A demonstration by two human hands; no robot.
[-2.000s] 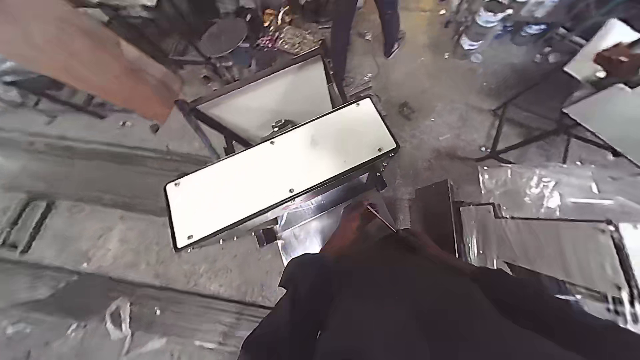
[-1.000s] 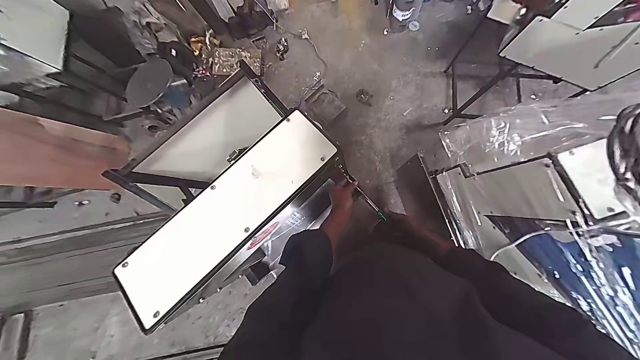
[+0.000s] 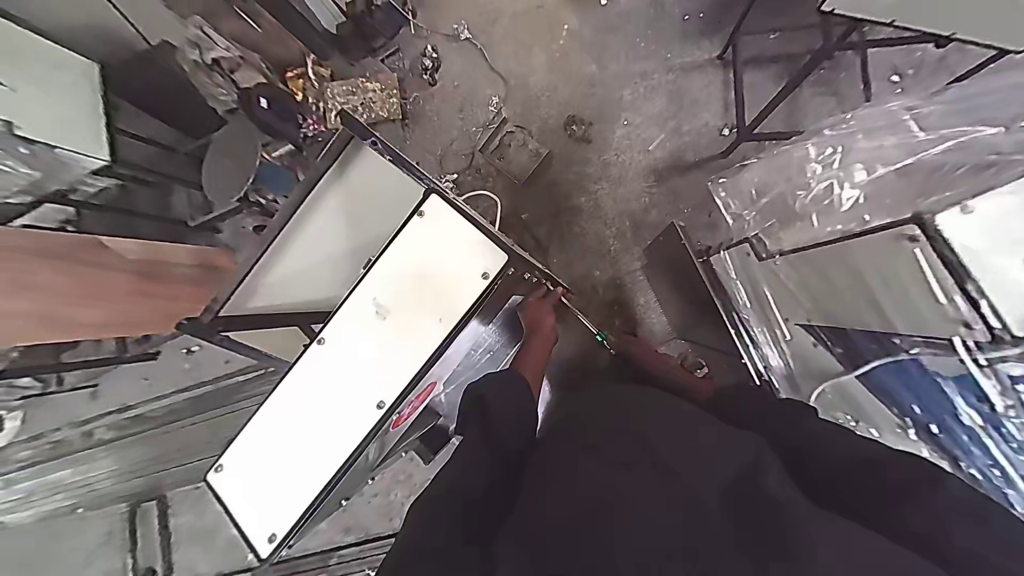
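Note:
A long white panel [image 3: 360,372] with screws along its edges forms the top of a metal unit, whose side bears a red oval mark [image 3: 414,406]. At the unit's near end, my left hand [image 3: 541,312] has its fingers at a row of small fittings [image 3: 534,278], around the tip of a long thin screwdriver [image 3: 586,321]. The screwdriver's shaft runs down to the right, with a green part near my right hand [image 3: 640,356]. That hand is dark and blurred, closed around the tool's rear end. Something round and shiny is at the right wrist.
A dark metal frame with a pale panel [image 3: 328,232] adjoins the unit. A brown board [image 3: 104,284] lies at left. Plastic-wrapped panels [image 3: 864,288] and a dark upright sheet [image 3: 688,296] stand at right. An open metal box [image 3: 514,152] and a cable lie on the floor.
The view has turned and shifted. Two seconds ago both hands were close together by the unit; now the screwdriver spans the wider gap between them. A person's legs seen at the top then are out of view.

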